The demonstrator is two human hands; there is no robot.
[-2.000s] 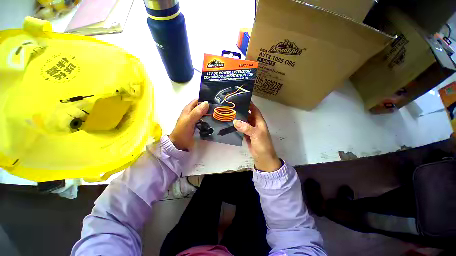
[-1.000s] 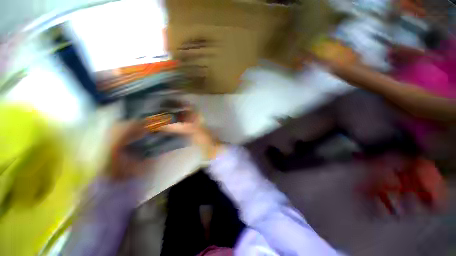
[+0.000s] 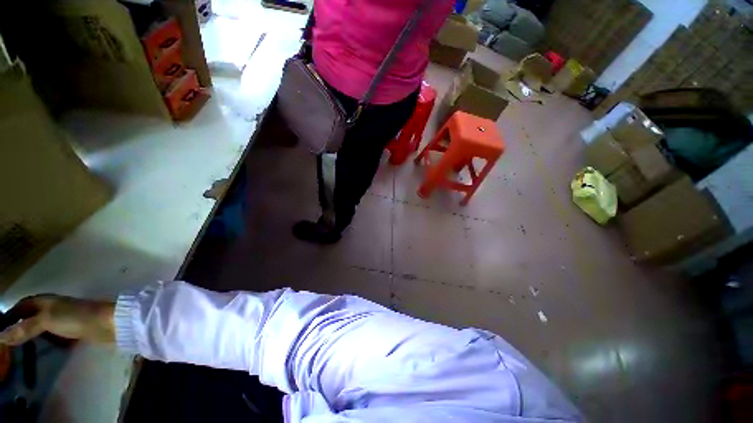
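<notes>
The retail box (image 3: 40, 376) shows only in part, cut off by the left edge at the lower left. Its dark front and a bit of the orange cord picture are visible. My right hand (image 3: 45, 319) is at the left edge, with its fingers on the box, gripping it; the fingertips are partly cut off. My right sleeve stretches across the lower picture. My left hand is out of the picture.
A brown carton (image 3: 37, 178) stands on the white table (image 3: 177, 194) at left. Behind it, a second carton (image 3: 116, 54) is beside orange-and-black boxes (image 3: 172, 70). A person in pink (image 3: 363, 49) stands at the table. Red-orange stools (image 3: 466, 144), cartons and a yellow bag (image 3: 594, 195) are on the floor.
The view has swung far to the right. The box and my right hand have shifted to the left edge, and my left hand has left the picture. The standing person, stools and floor now show.
</notes>
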